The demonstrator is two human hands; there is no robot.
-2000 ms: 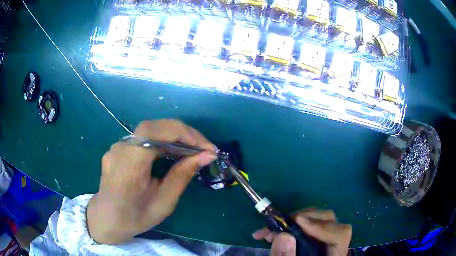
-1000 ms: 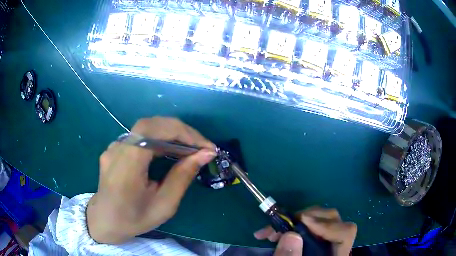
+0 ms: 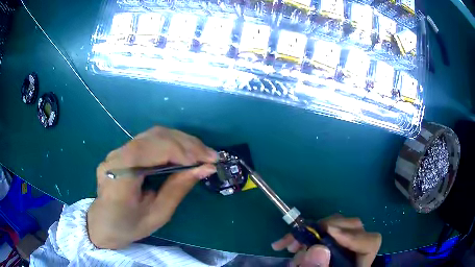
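A round circuit board [image 3: 225, 180] lies on a small black block with a yellow corner [image 3: 250, 183], in the middle of the green mat. My left hand [image 3: 148, 182] holds tweezers [image 3: 161, 170] between thumb and fingers, with the tips at the board's upper part. My right hand [image 3: 333, 245] holds a soldering iron [image 3: 273, 198] by its black handle. The iron's fine tip is at the board's upper right edge, but I cannot tell if it touches. A thin pale solder wire [image 3: 78, 75] runs from the upper left to my left hand, where it is hidden.
A glaring clear blister tray [image 3: 250, 81] with white squares fills the top. A round tub of silver shavings [image 3: 432, 167] stands at the right. Two round boards [image 3: 48, 110] lie at the left. A dark-handled tool [image 3: 440, 47] lies beside the tray. The mat [image 3: 130, 104] curves at the bottom.
The tweezers have rolled in my left fingers, and their back end points lower and further left. The iron and my right hand have shifted slightly right and down. More of the board shows.
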